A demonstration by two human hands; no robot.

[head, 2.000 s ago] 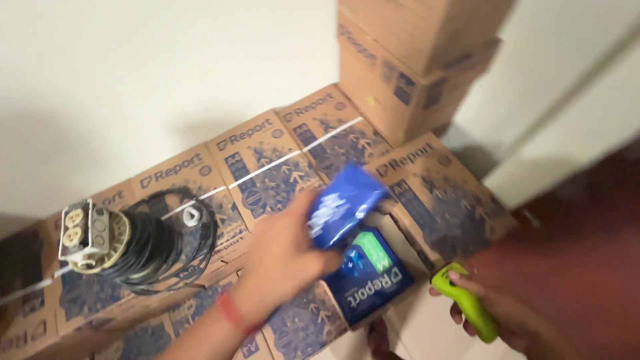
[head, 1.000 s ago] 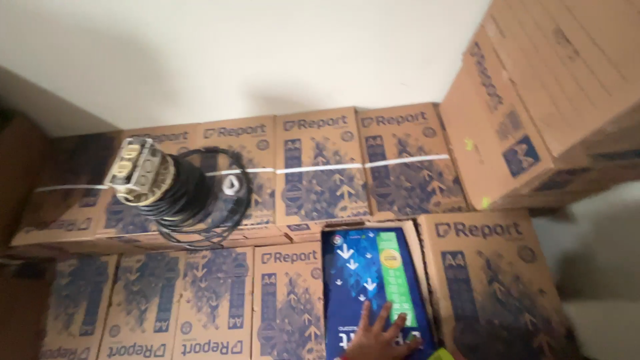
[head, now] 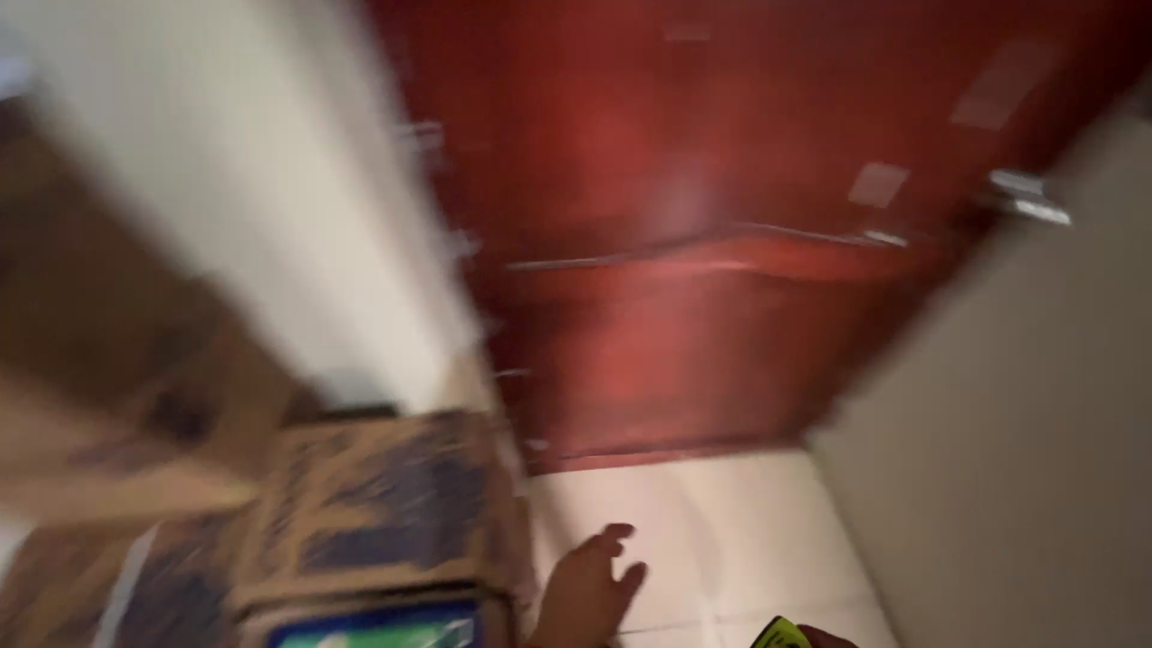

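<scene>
My left hand (head: 589,585) is at the bottom centre, fingers apart and holding nothing, over the tiled floor just right of the cardboard boxes. At the bottom edge my right hand (head: 826,637) shows only in part, closed on a yellow-green tool (head: 781,634) whose kind cannot be told here. A blue and green paper ream (head: 378,630) lies in an opened cardboard box at the lower left, cut off by the frame. Behind it sits a closed, printed cardboard box (head: 387,504). The view is blurred.
A red door (head: 675,342) with a metal handle (head: 1030,198) stands ahead. A pale wall (head: 1017,432) runs along the right. Stacked cardboard boxes (head: 117,360) rise at the left, and a strapped box (head: 144,585) is below them. Light tiles (head: 720,540) cover the floor.
The view has swung far right to the door. My left hand, on the blue ream one second ago, is now off it and over the floor.
</scene>
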